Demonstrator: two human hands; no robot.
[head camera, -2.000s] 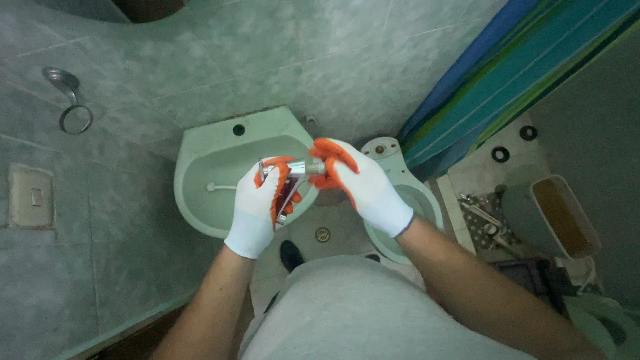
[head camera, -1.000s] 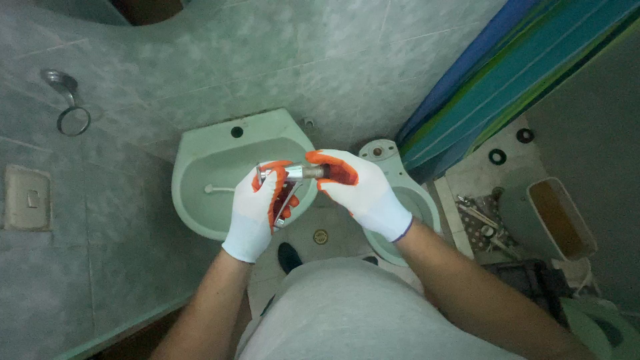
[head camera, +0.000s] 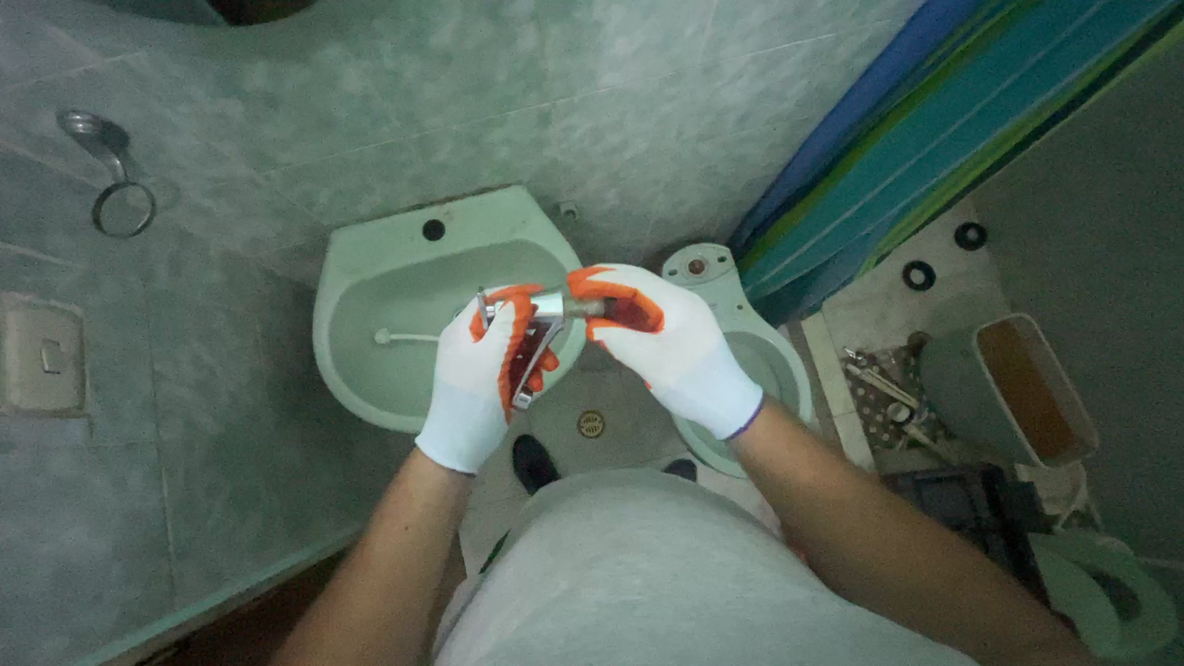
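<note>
A chrome basin faucet (head camera: 548, 307) is held above the front right rim of the pale green washbasin (head camera: 326, 324). My left hand (head camera: 481, 365), in a white glove with orange coating, is closed around the faucet body; its spout or lever slants down past the fingers. My right hand (head camera: 671, 338), gloved alike, has its fingers around the threaded shank (head camera: 585, 308) at the faucet's base. Part of the shank is hidden by those fingers. A thin white plastic piece (head camera: 407, 338) lies in the bowl.
Right of the basin stands a toilet bowl (head camera: 791, 370) without its tank. Tools (head camera: 893, 398) lie on a spotted cloth beside a toilet tank or bin (head camera: 980, 388). Two black rings (head camera: 918, 275) rest near the striped curtain (head camera: 925, 111). A drain (head camera: 591, 424) is in the floor.
My right hand's fingers have shifted around the shank since the earliest frame. My left hand keeps its hold on the faucet.
</note>
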